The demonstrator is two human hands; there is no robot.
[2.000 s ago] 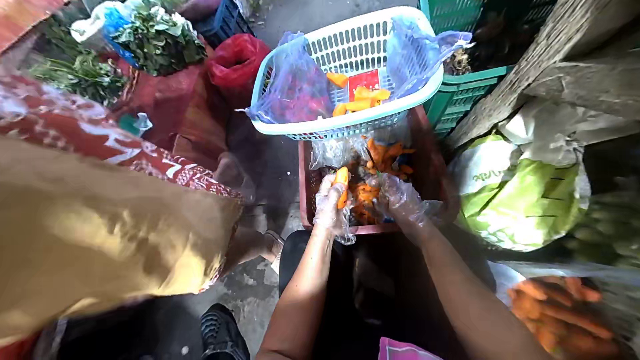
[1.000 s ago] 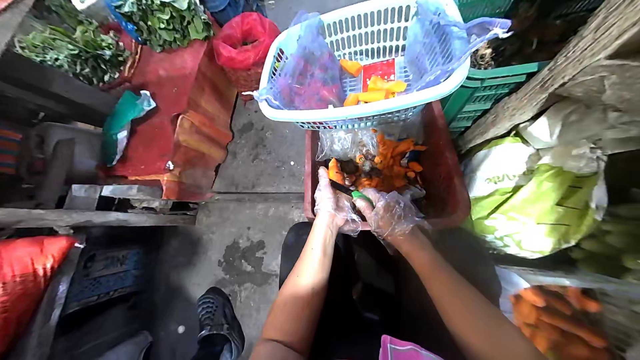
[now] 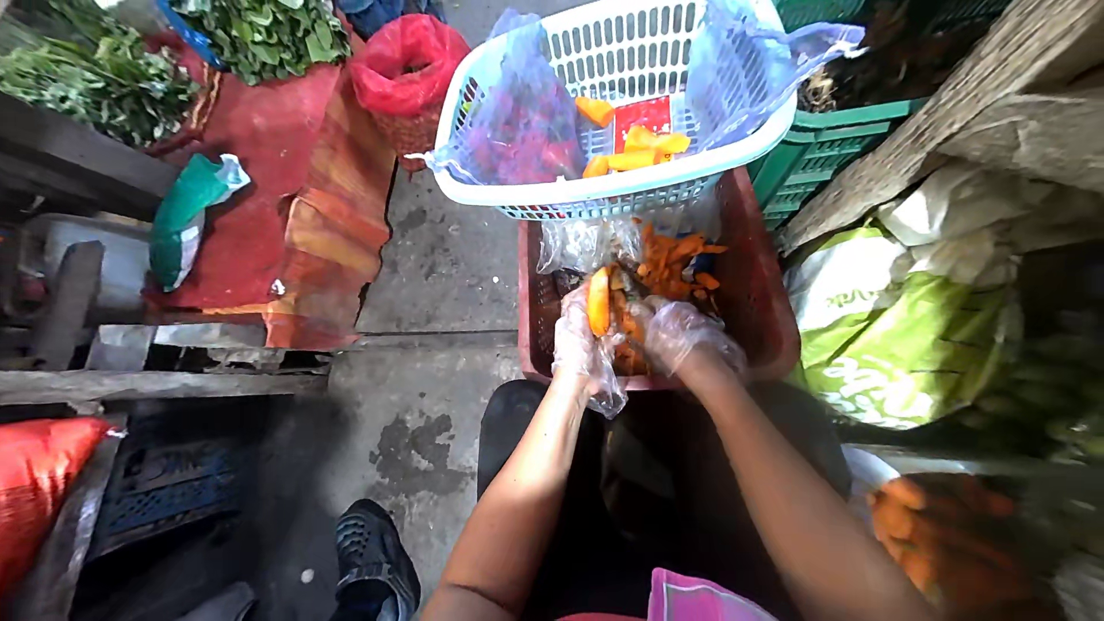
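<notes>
My left hand (image 3: 576, 341), in a clear plastic glove, is closed around an orange carrot piece (image 3: 599, 302). Close at its right, my right hand (image 3: 686, 332), gloved too, grips a knife or peeler whose dark blade (image 3: 630, 283) reaches toward the carrot; its handle is hidden by the fingers. Both hands are over a red plastic crate (image 3: 772, 319) that holds orange peelings (image 3: 668, 259) and crumpled clear plastic. Across the crate's far end rests a white plastic basket (image 3: 595, 191) with cut orange pieces (image 3: 634, 158), a red packet and blue mesh bags (image 3: 526, 129).
Green crates (image 3: 828, 155) and a wooden post (image 3: 906, 121) stand at the right, beside a green and white sack (image 3: 888, 336). Carrots (image 3: 906, 517) lie at lower right. On the left are leafy greens (image 3: 259, 34), a red mesh sack (image 3: 410, 78) and a red-covered stand (image 3: 250, 172).
A person in patterned red clothing, with a brown sheet or bag, was at the left two seconds ago and is gone from view. The green part seen at my right hand one second ago is now hidden.
</notes>
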